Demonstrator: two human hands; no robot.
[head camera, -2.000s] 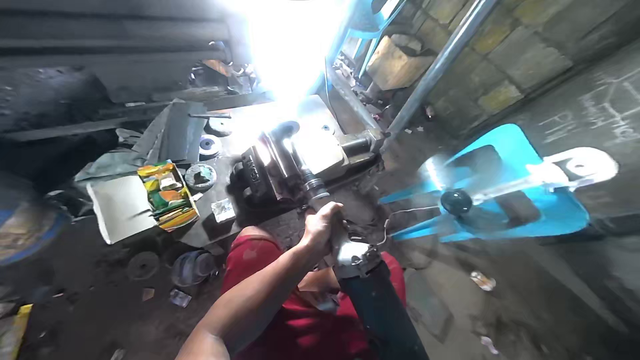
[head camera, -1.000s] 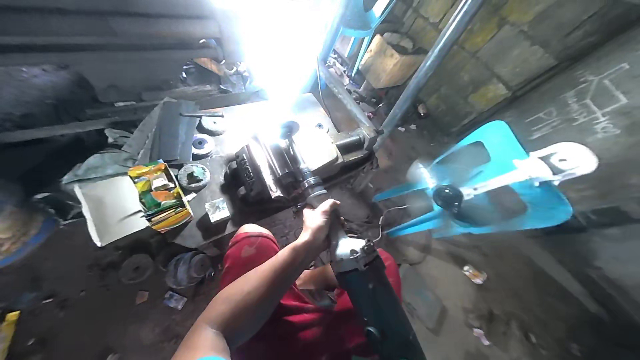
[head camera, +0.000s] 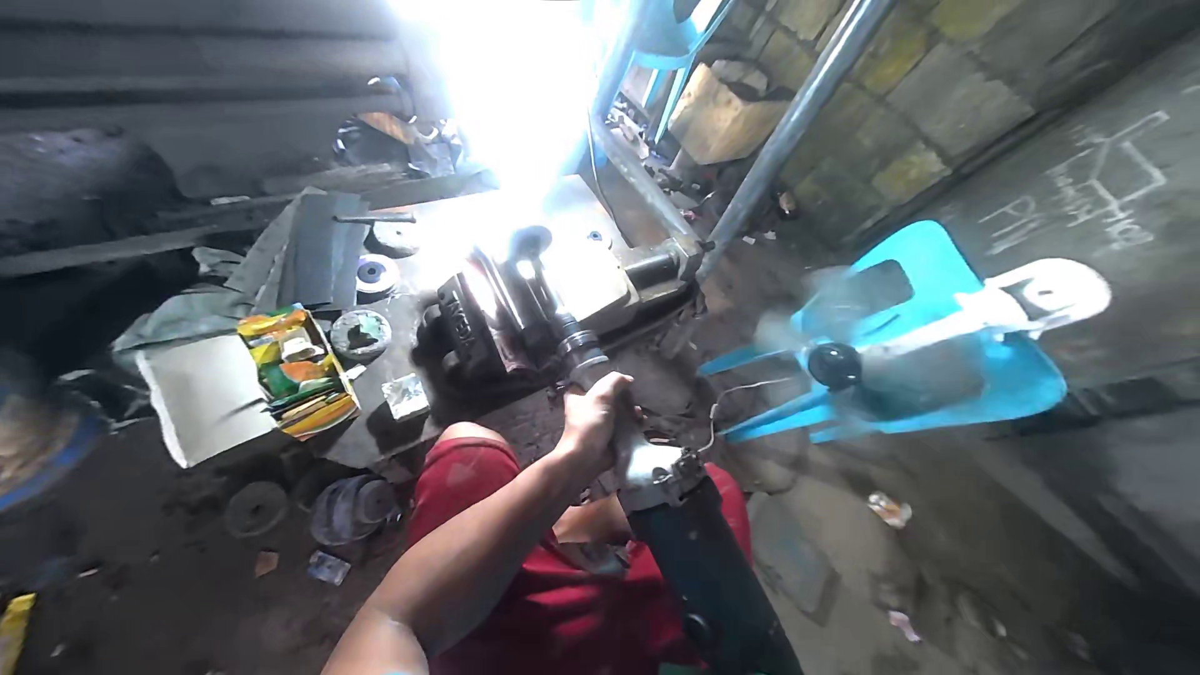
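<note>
My left hand (head camera: 598, 420) is wrapped around the narrow neck of a long power tool, apparently a straight grinder (head camera: 698, 553), with a silver metal collar and dark green body. The tool slants up and left to a round dark tip (head camera: 532, 241) in bright glare. That tip is over or beside a shiny metal cylinder (head camera: 502, 309), next to a dark metal block (head camera: 459, 328) on the workbench (head camera: 361, 441). Glare hides whether tip and metal touch. My right hand is not in view; the tool's rear end runs out of the bottom edge.
An open box of colourful packets (head camera: 300, 370), round tins and an abrasive-looking disc (head camera: 377, 274) lie left on the bench. A spinning fan (head camera: 834, 366) stands before a blue plastic chair (head camera: 1017, 384) at right. A metal pole (head camera: 797, 122) slants behind, and a thin cable (head camera: 717, 408) runs near the tool.
</note>
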